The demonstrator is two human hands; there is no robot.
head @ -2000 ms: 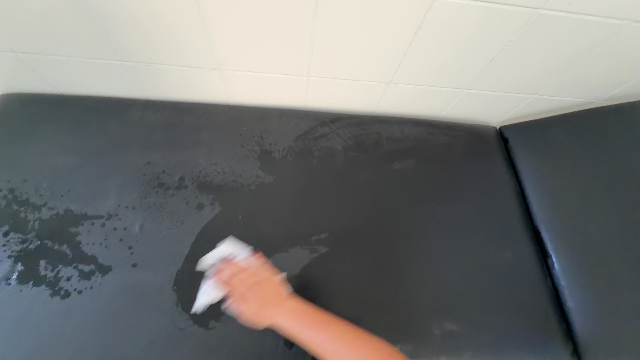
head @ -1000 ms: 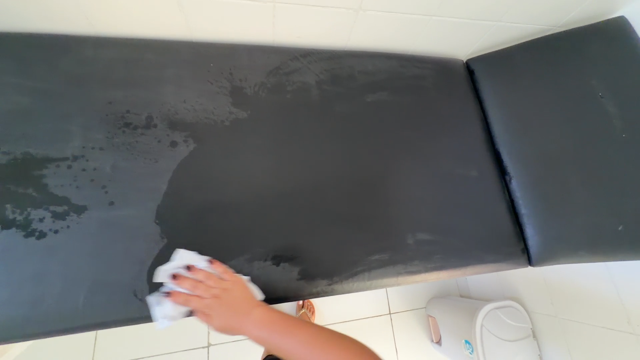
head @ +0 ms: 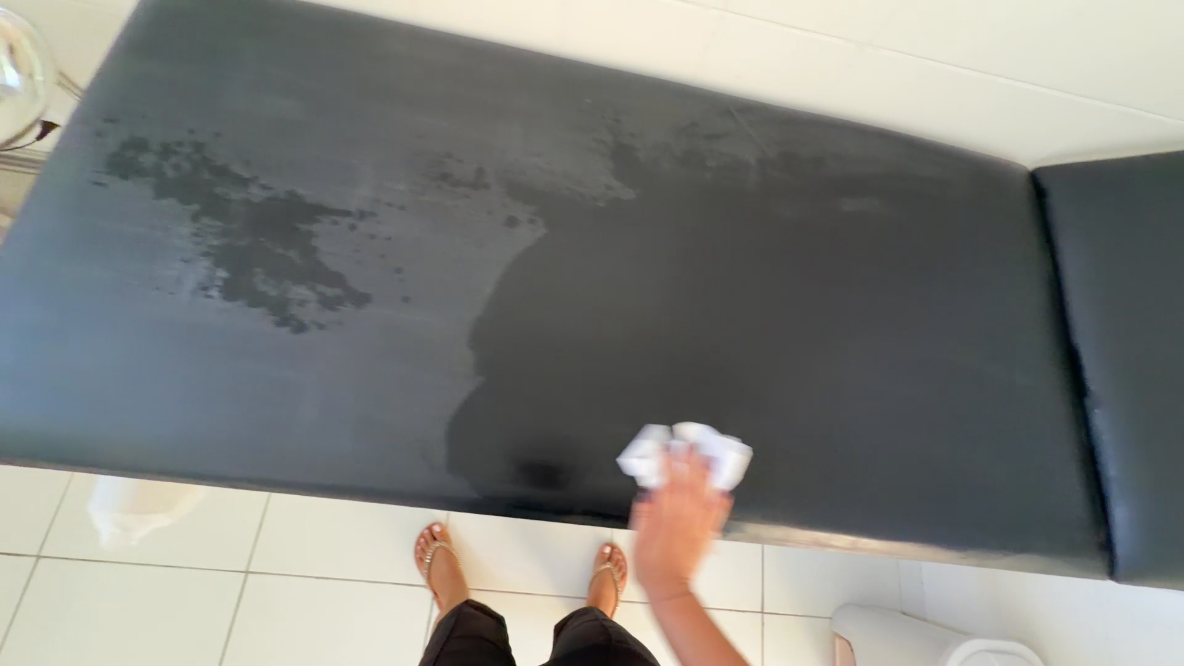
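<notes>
My right hand [head: 682, 523] presses a crumpled white cloth or paper wipe [head: 687, 453] onto the front part of a black padded couch [head: 879, 370], near its front edge. The fingers lie over the wipe, slightly blurred. A broad dark wet area covers the middle of the couch top around the hand. Farther left, a patch of wet splashes [head: 268, 240] with small drops marks the greyer, duller surface. My left hand is out of view.
A raised black headrest section [head: 1138, 370] adjoins the couch at right. Behind runs a pale tiled wall [head: 832, 55]. Below are floor tiles [head: 333, 610], my sandalled feet [head: 439, 560], a white bin [head: 925, 638] and a whitish plastic bag [head: 143, 504]. A round shiny object [head: 18, 74] stands far left.
My right hand has moved the wipe rightward along the front of the couch from the wet area's left border. The view has shifted to show more of the left end.
</notes>
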